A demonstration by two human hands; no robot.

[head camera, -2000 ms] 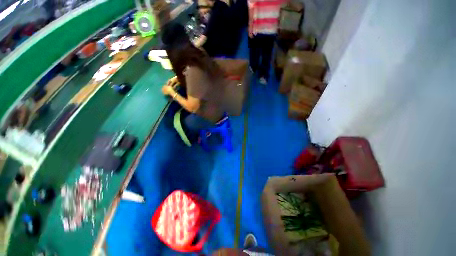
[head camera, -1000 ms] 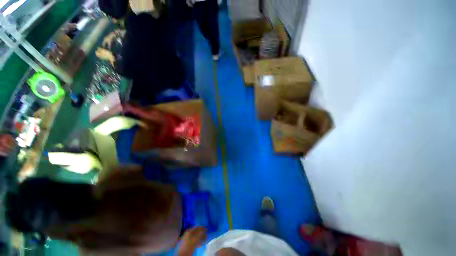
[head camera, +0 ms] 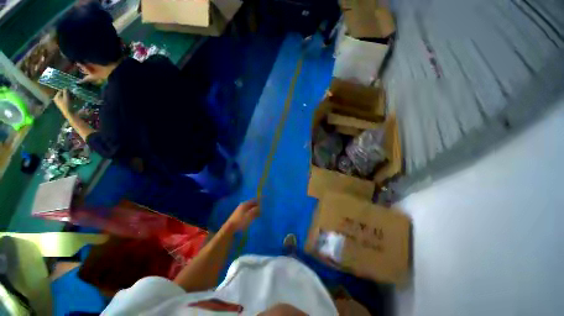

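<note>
My left hand (head camera: 245, 213) reaches forward over the blue floor at lower centre. It is small and blurred; nothing shows in it, and I cannot tell whether its fingers are apart. My right hand is not in view. Shiny red plastic packing (head camera: 179, 241) lies left of my left forearm, partly hidden by it. A closed cardboard carton (head camera: 362, 237) with printing stands on the right. Behind it an open carton (head camera: 318, 183) holds clear bags with dark contents.
A person in dark clothes (head camera: 154, 117) sits at the green bench (head camera: 25, 200) on the left, holding a PCB panel (head camera: 71, 84). Wired circuit boards (head camera: 65, 154) lie beside them. A green desk fan (head camera: 12, 108) is far left. A white wall (head camera: 495, 216) stands right. Another person stands ahead.
My view has moved forward along the aisle. The person in dark clothes and the cartons are nearer. My left hand now shows in front of my body.
</note>
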